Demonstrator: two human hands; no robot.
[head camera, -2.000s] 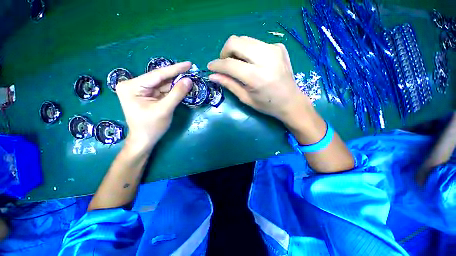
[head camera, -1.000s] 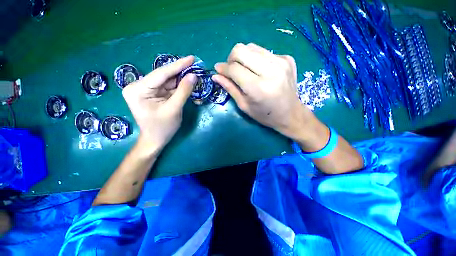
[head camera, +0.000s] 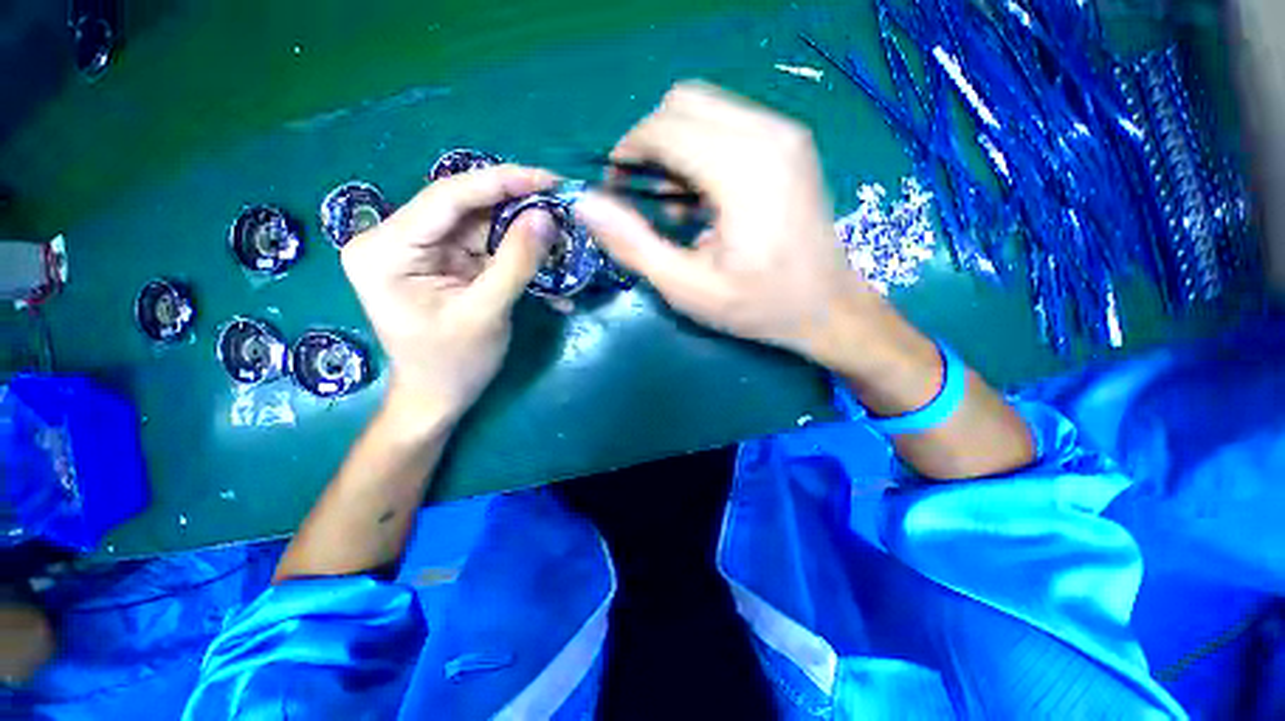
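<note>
My left hand (head camera: 448, 276) holds a round dark housing (head camera: 564, 265) between thumb and fingers above the green bench. My right hand (head camera: 733, 226) is blurred and close beside it on the right. A thin dark tool, seemingly tweezers (head camera: 651, 180), shows between its thumb and fingers. Another dark round part shows partly behind the held housing. Several loose housings (head camera: 265, 240) stand on the bench left of and behind my left hand. A loose pile of tiny silvery-white pieces (head camera: 888, 235) lies right of my right hand.
A tangled heap of blue-silver strips (head camera: 994, 155) lies at the right, with rowed parts (head camera: 1181, 176) beside it. A blue bin (head camera: 73, 462) stands at the left bench edge. A small pale object with red wires (head camera: 31, 268) lies above it. A blurred blue sleeve is at the right.
My right hand's fingers have opened from their close pinch beside the housing, and the dark tool now shows. My left hand still holds the housing. The view has shifted slightly.
</note>
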